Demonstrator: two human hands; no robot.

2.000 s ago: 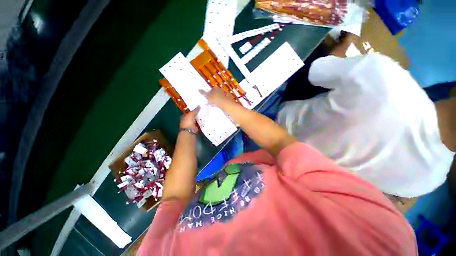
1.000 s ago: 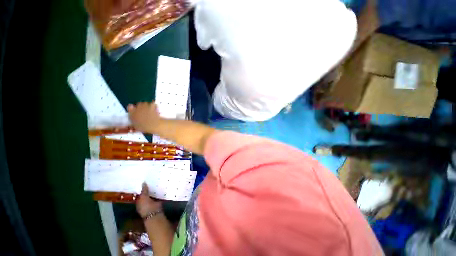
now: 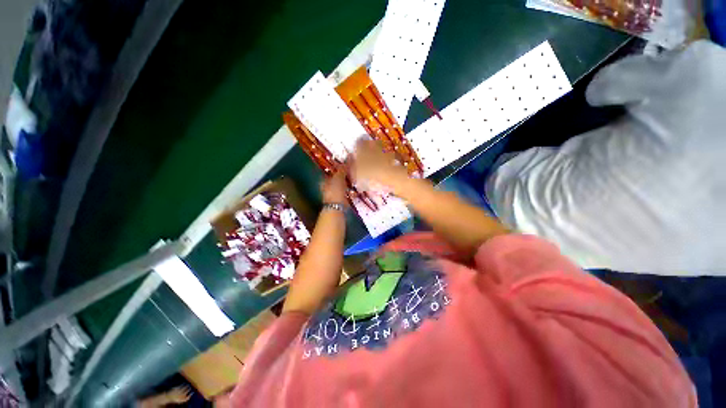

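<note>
A perforated white board (image 3: pixel 317 111) lies slanted in front of me, with orange strips (image 3: pixel 364 96) on both sides. My left hand (image 3: pixel 335 188), with a bracelet at the wrist, is at the board's left edge. My right hand (image 3: pixel 372 163) is blurred and low over the board, close to my left hand. Dark red wired parts (image 3: pixel 366 198) show on the board just below the hands. Whether the fingers grip any is hidden by blur and overlap. A shallow cardboard box (image 3: pixel 294 199) left of my left arm holds a heap of wired parts (image 3: pixel 267 239).
Larger perforated boards (image 3: pixel 497 107) lie right and behind, with a loose wired part (image 3: pixel 430 101) between them. A white strip (image 3: pixel 193 295) lies at left. A pale rail (image 3: pixel 247 175) borders the green belt. A person in white (image 3: pixel 629 167) is close at right. A bag of reddish-brown parts (image 3: pixel 609 12) is behind.
The view turned and came back. My right hand has moved from a separate board at the far side to the board near my left hand. Dark red wired parts now show there.
</note>
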